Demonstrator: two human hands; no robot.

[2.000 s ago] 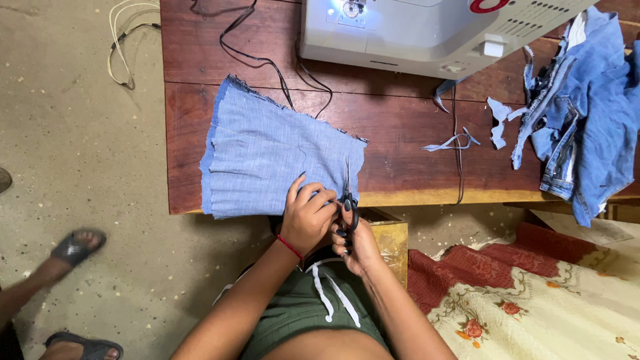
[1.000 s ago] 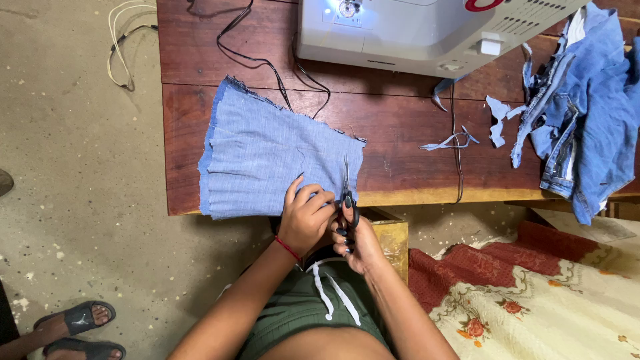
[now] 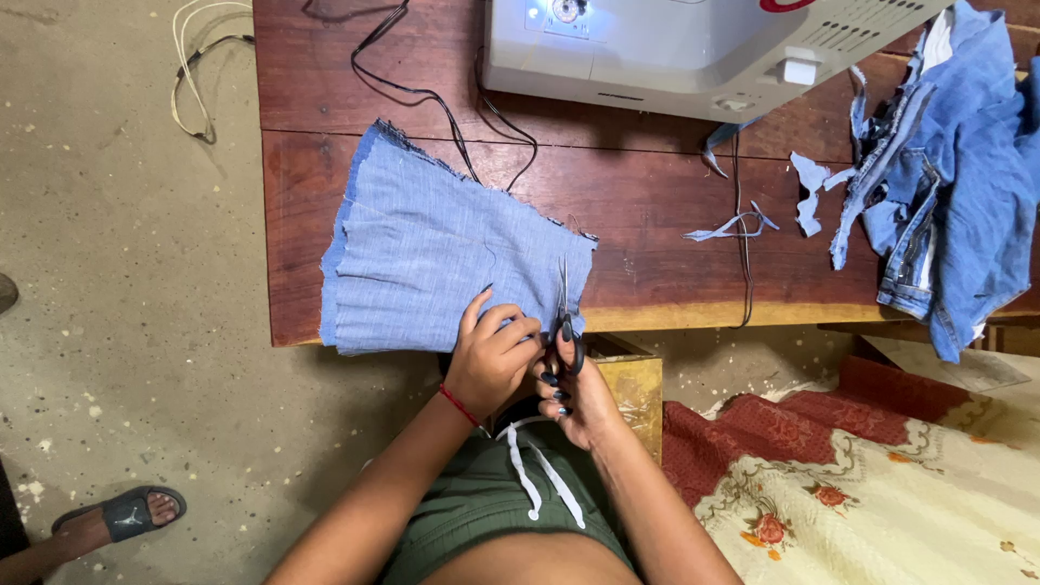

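A piece of light blue denim point(image 3: 439, 252) with frayed edges lies at the front left of the wooden table. My left hand point(image 3: 496, 357) is on its lower edge, fingers bent against the cloth; whether it pinches the fabric is partly hidden. In my right hand point(image 3: 578, 390) are small scissors point(image 3: 564, 305) with black handles, thumb through one loop. Their blades point away from me over the right part of the denim and look nearly closed. A loose thread lies on the cloth near my left fingertips.
A white sewing machine point(image 3: 634, 65), its lamp lit, stands at the back. Black cables point(image 3: 439, 97) run behind the denim. Denim scraps point(image 3: 808, 191) and cut jeans point(image 3: 967, 179) lie at right. A patterned cloth point(image 3: 812, 487) hangs lower right. Another person's sandalled foot point(image 3: 130, 513) is at lower left.
At lower left, the other person's feet have shifted; one sandalled foot shows now where two showed before. Both my hands, the scissors and the denim have stayed nearly in place.
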